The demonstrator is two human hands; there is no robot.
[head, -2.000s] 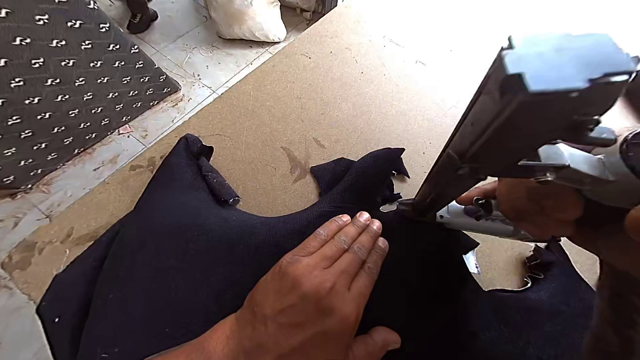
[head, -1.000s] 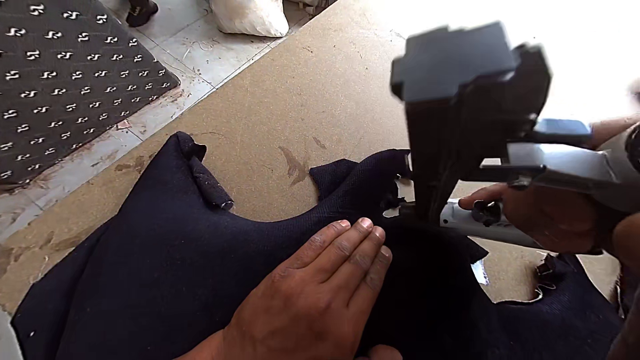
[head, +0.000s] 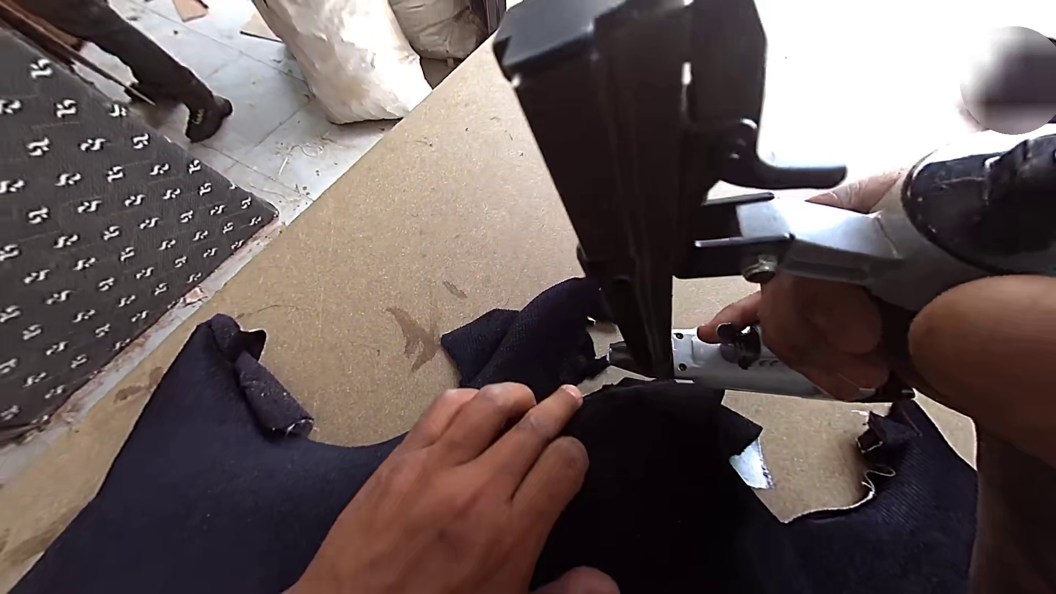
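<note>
In the head view my left hand (head: 470, 487) presses flat on dark navy fabric (head: 239, 503), fingertips close to its curved upper edge. At the right, my right hand (head: 825, 330) grips a pneumatic stapler (head: 874, 231), with a finger along its grey lower part. The black magazine (head: 627, 181) of the stapler stands up in front of me, and its lower end is at the fabric edge, just right of my left fingertips. The exact contact point is hidden. Ragged, folded fabric scraps (head: 536, 330) lie around that spot.
Beneath the fabric is a tan board (head: 330, 272). A grey patterned panel (head: 99, 231) is at the left. On the tiled floor behind stand stuffed white sacks (head: 355, 58), and a person's leg and dark shoe (head: 208, 115) show at upper left.
The stapler's magazine has tilted from leaning right to leaning left at its upper end. My left hand stays on the fabric. More of the person's leg shows at upper left.
</note>
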